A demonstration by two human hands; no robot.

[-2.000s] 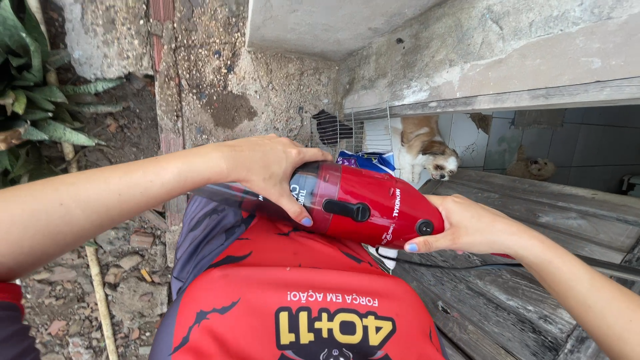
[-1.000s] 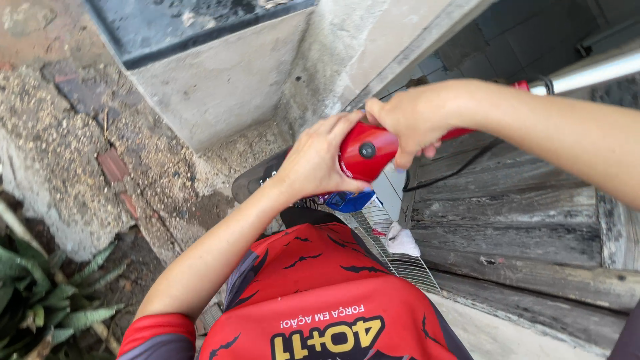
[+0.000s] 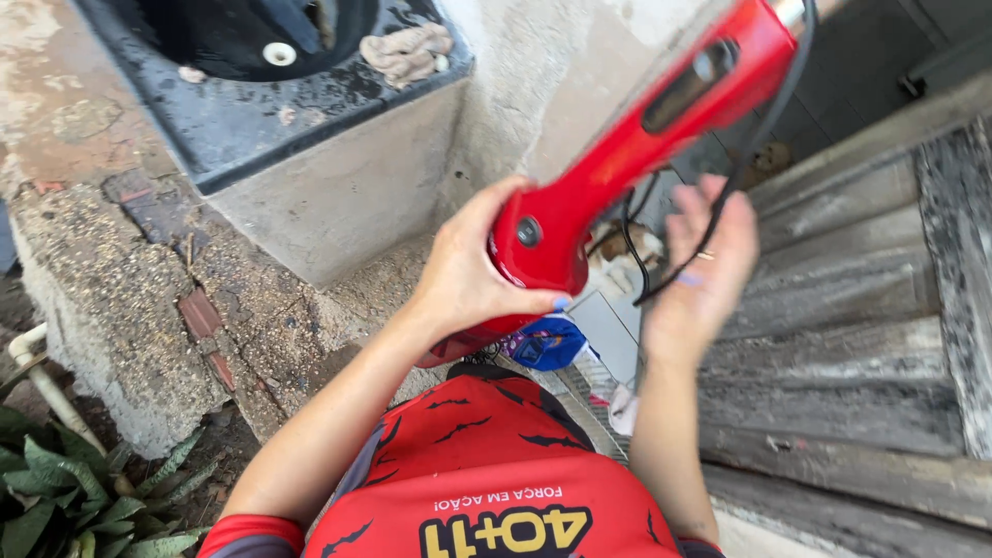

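Observation:
My left hand (image 3: 480, 271) grips the lower body of a red handheld vacuum cleaner (image 3: 573, 209), its thumb across the front below a round black button. The vacuum's handle slants up to the right, where a metal tube meets its end at the top edge. A black power cord (image 3: 763, 139) hangs from that end and loops down past my right hand (image 3: 701, 263). That hand is raised to the right of the vacuum, fingers apart and somewhat blurred, with the cord passing across it. Whether the fingers hold the cord is unclear.
A black sink (image 3: 325, 108) on a concrete base stands at upper left, a wrung cloth (image 3: 407, 53) on its rim. At right is a weathered wooden door (image 3: 837, 310). Dogs (image 3: 624, 252) are on the tiled floor beyond. A blue cloth item (image 3: 550, 341) lies below the vacuum; leafy plants (image 3: 70, 488) grow at lower left.
The vacuum has gone from lying across my front to slanting up to the right. My right hand has let go of its red body since one second ago. The view has shifted toward the sink.

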